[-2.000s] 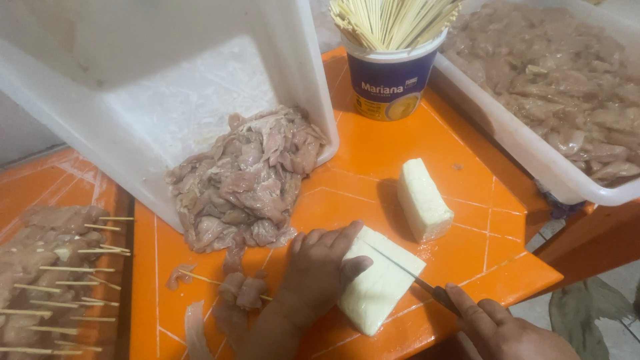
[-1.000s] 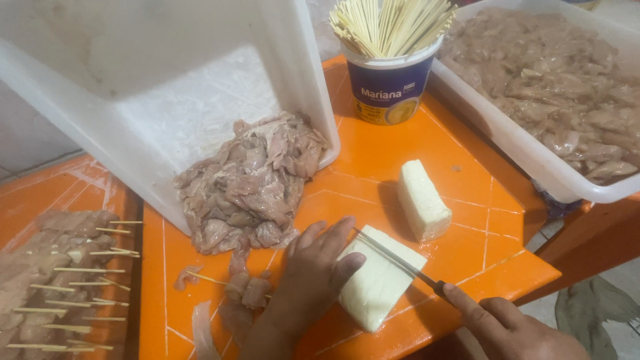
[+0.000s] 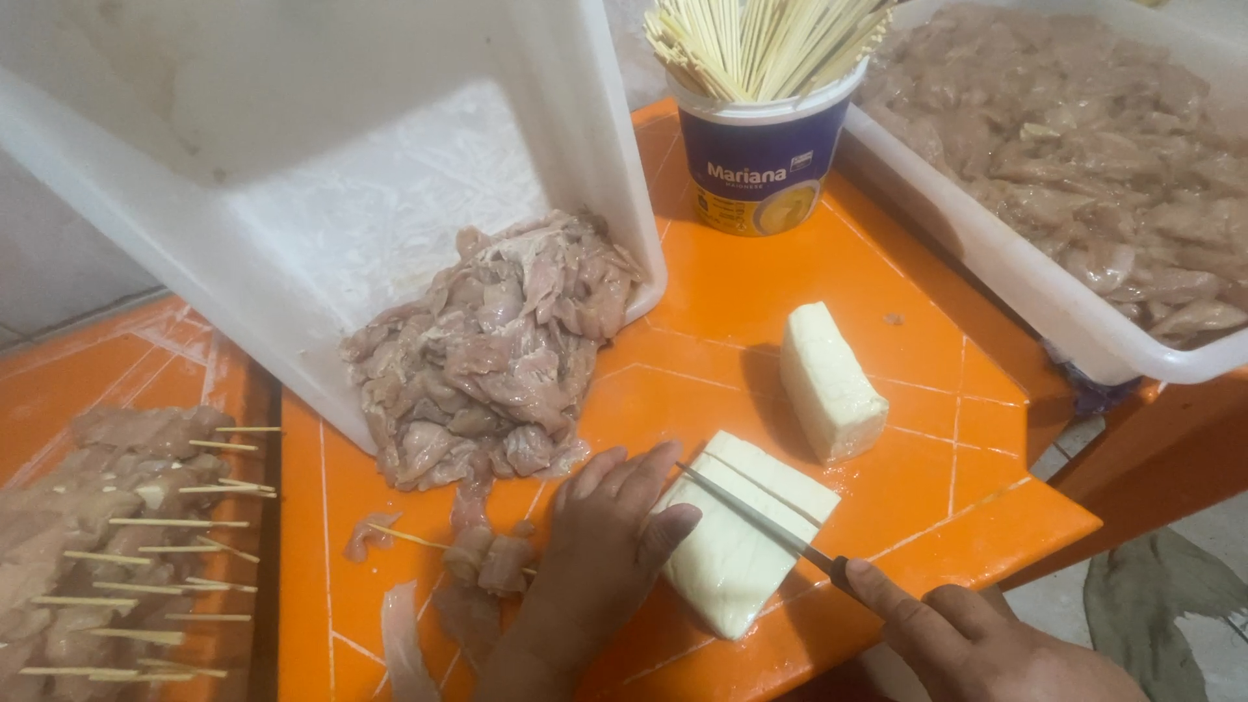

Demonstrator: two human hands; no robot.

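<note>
A knife (image 3: 756, 514) with a dark handle is in my right hand (image 3: 985, 634), its blade lying across a white block of cheese (image 3: 731, 546) on the orange table. One cut line runs through the block near its far edge, beyond the blade. My left hand (image 3: 609, 536) rests against the block's left side, fingers spread and thumb at its edge. Behind stands a smaller white block (image 3: 832, 385). Just left of my left hand lies a wooden skewer (image 3: 409, 535) with pieces of raw meat (image 3: 502, 564) on it.
A tilted white plastic tub (image 3: 639, 195) spills raw meat strips (image 3: 497, 351) onto the orange table (image 3: 721, 292). A blue-and-white bucket (image 3: 765, 156) holds many wooden skewers (image 3: 760, 49). At right is a white tray (image 3: 1014, 229) of raw meat; at left, several loaded meat skewers (image 3: 97, 517).
The knife blade has shifted nearer to me across the block, and a cut line now shows beyond it. My left hand still rests by the block.
</note>
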